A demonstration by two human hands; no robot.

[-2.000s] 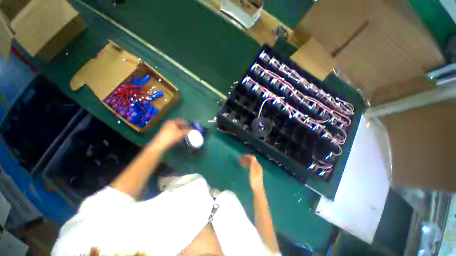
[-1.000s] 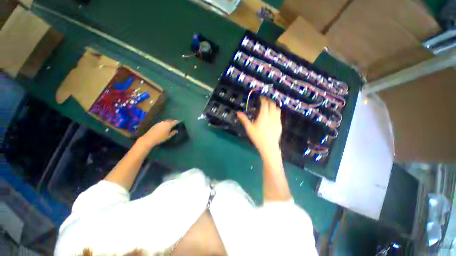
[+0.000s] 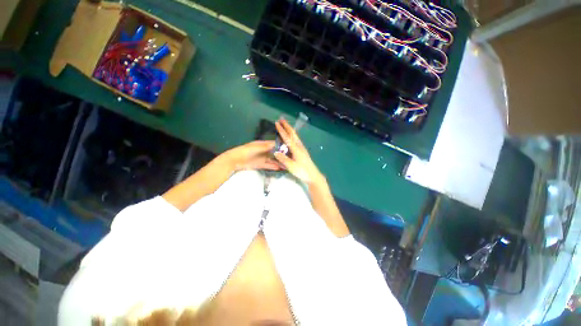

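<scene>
My left hand (image 3: 255, 156) holds a black plastic housing (image 3: 269, 130) low in front of my chest, over the green bench's near edge. My right hand (image 3: 295, 153) is on the same housing, with its fingers over a small silvery part (image 3: 282, 148) there. A pale, blurred strip shows just past the right fingertips. The fingers hide most of the housing. The black compartment tray (image 3: 318, 70) lies beyond my hands to the right, with silvery parts and looped wires along its far rows. The open battery carton (image 3: 175, 75) with blue cells and red wires lies at the left.
A white sheet (image 3: 462, 140) lies right of the tray. Dark crates (image 3: 121, 149) stand below the bench at the left. Cardboard (image 3: 548, 83) stands at the far right. A cable lies on a dark surface at the lower right.
My right hand has come out of the tray to my left hand. My left hand has moved right with the black housing. The view has tilted down, and the finished-looking unit beyond the tray has left it.
</scene>
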